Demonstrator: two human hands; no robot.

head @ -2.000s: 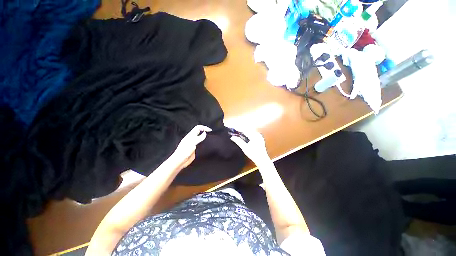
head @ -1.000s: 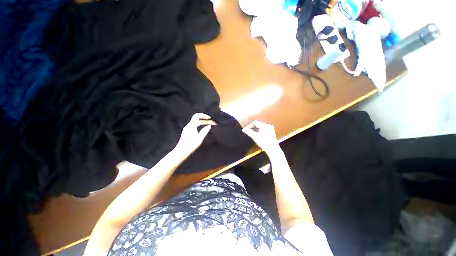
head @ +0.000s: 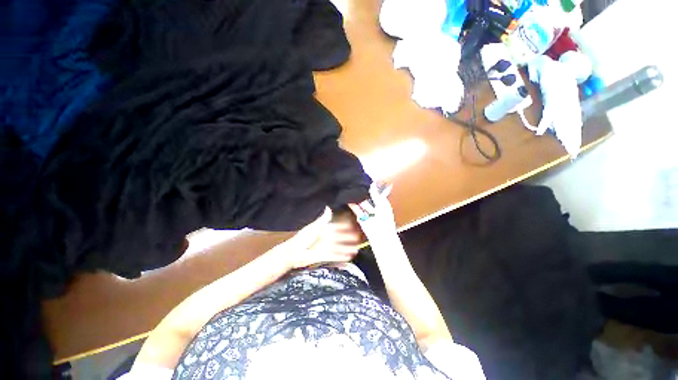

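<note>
The black dress point(head: 223, 163) lies spread and wrinkled over the glossy orange-brown table point(head: 401, 111). Its hem corner reaches the table's front edge, between my hands. My left hand point(head: 327, 241) is at the hem near the table edge, slightly blurred, with its fingertips against the black cloth. My right hand point(head: 378, 211) is just right of it, with its fingers around the end of the hem. A small dark thing shows at the right fingers, too unclear to name.
Blue cloth point(head: 48, 67) is heaped at the far left. White lumps point(head: 427, 67), a power strip point(head: 505, 89), a looped black cable point(head: 479, 145) and small supplies point(head: 535, 37) are at the right. More black cloth point(head: 505, 274) hangs below the table edge.
My left hand has moved down and right towards the table edge. The hem corner has been drawn up and gathered between my hands, and more bare table shows below it.
</note>
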